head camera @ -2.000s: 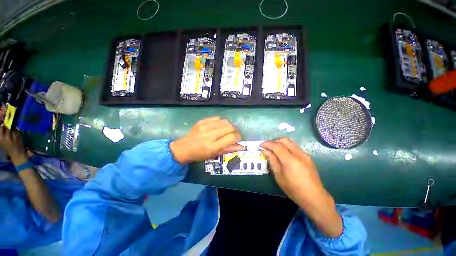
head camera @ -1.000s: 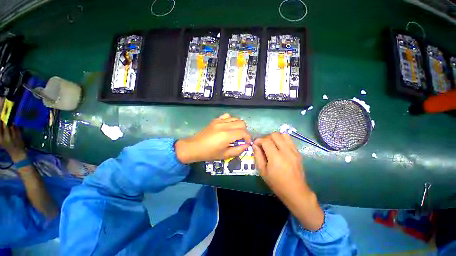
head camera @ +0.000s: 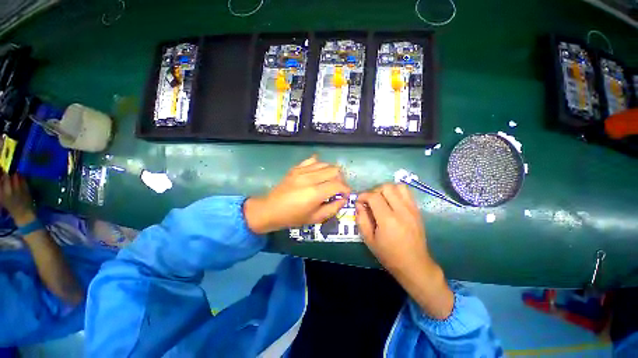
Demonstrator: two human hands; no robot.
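A phone assembly [head camera: 341,231] lies flat on the green mat near its front edge, long side across, with a dark patch and pale cutouts showing. My left hand [head camera: 308,194] is above its left and upper part, my right hand [head camera: 392,220] over its right part. The fingertips of both hands meet above the phone's upper edge, pinched around something too small and hidden to name. Tweezers [head camera: 435,191] lie on the mat right of my right hand, their end beside the round screw dish [head camera: 485,170].
A black phone tray [head camera: 224,134] holds several phones at the back, one slot empty. A second tray [head camera: 559,120] and an orange screwdriver [head camera: 621,124] are at right. A binder clip [head camera: 597,266] is at the front edge. At left are white scrap [head camera: 156,181], a pale cup [head camera: 85,129] and a neighbour's hand [head camera: 15,199].
My right hand has moved slightly left, closer to my left hand. The tweezers now show on the mat beside the dish. The screwdriver has shifted in view.
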